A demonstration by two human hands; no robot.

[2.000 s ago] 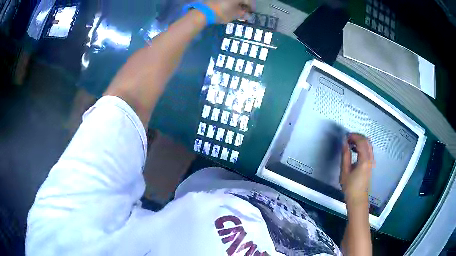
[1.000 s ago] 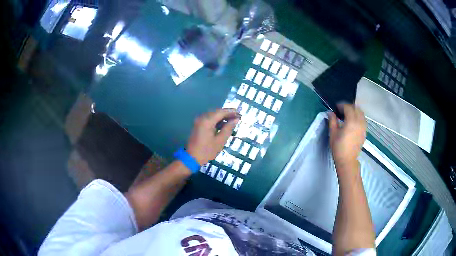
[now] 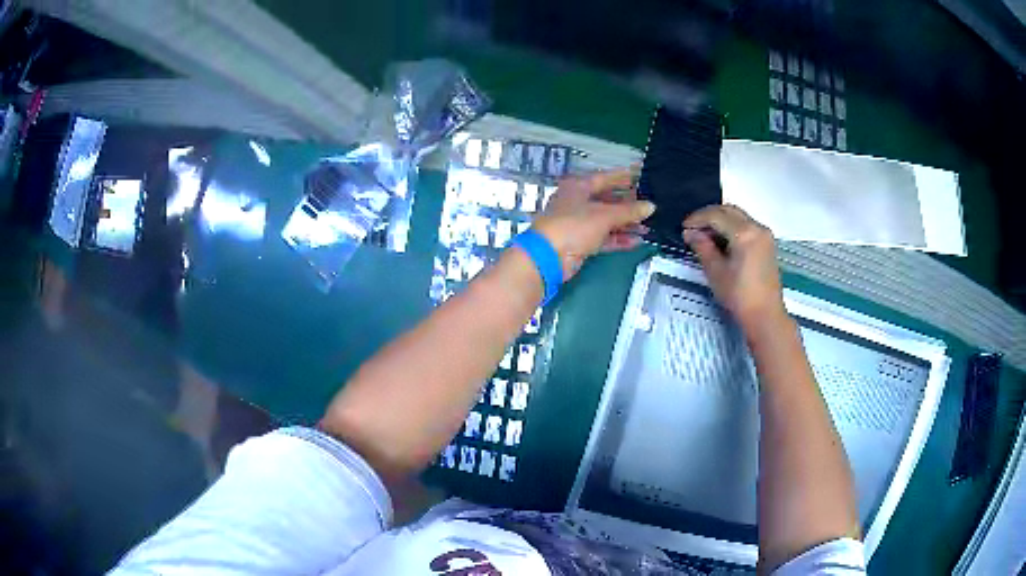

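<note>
A dark ribbed strip sheet (image 3: 683, 158) lies across the grey rail at the far side, above the panel. My left hand (image 3: 591, 219), with a blue wristband, grips the sheet's left edge near its lower end. My right hand (image 3: 734, 257) pinches at the sheet's lower right corner; whether a single strip is between its fingertips is too small to tell. The grey panel (image 3: 698, 416) with a dark border lies on a white foam sheet (image 3: 613, 433). My right forearm covers part of the panel.
Rows of small pale pads (image 3: 495, 428) lie left of the panel, partly under my left arm. A crumpled clear bag (image 3: 354, 203) is at the far left. A white-and-grey sheet (image 3: 833, 197) lies on the rail. A black strip piece (image 3: 975, 419) is right of the panel.
My left hand has moved from the pads to the dark sheet's left edge. My right hand stays at the sheet's lower end. The camera view has turned, shifting the whole bench in the picture.
</note>
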